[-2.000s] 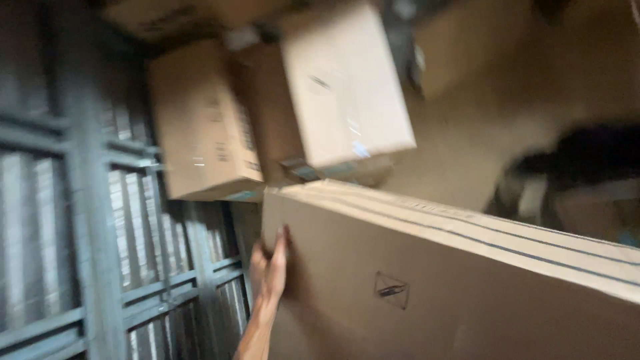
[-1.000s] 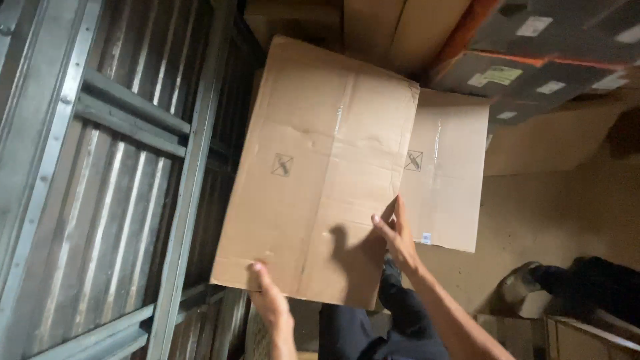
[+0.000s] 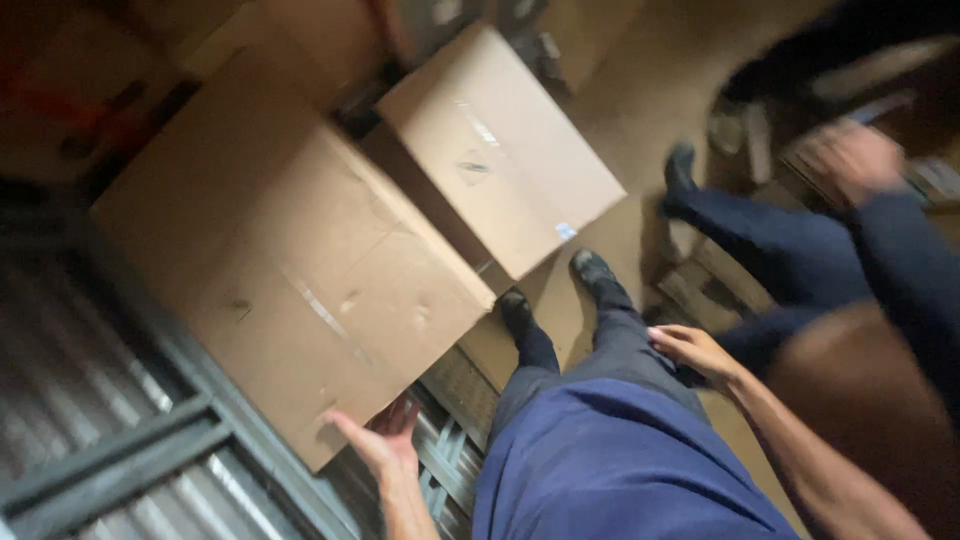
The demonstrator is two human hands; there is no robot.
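A large flat cardboard box (image 3: 300,262) lies tilted at the left of the head view. At its near lower corner is my left hand (image 3: 382,442), its thumb on the top face and its fingers at the edge, partly behind the box. My right hand (image 3: 694,352) hangs beside my right thigh, off the box, its fingers loosely curled; whether it touches the trouser leg is unclear. A smaller taped cardboard box (image 3: 502,157) stands just beyond the large one, in front of my shoes.
Close on my right is a co-worker in dark clothes, with one blurred hand (image 3: 862,161) near some items. A metal frame with corrugated panels (image 3: 112,450) runs along the left. A wooden pallet (image 3: 712,289) lies by the co-worker's legs. More boxes stand at the top left.
My right hand has come off the large box and moved down to my side. The large box now lies further left beside the smaller one. The co-worker's hand and legs have come into view.
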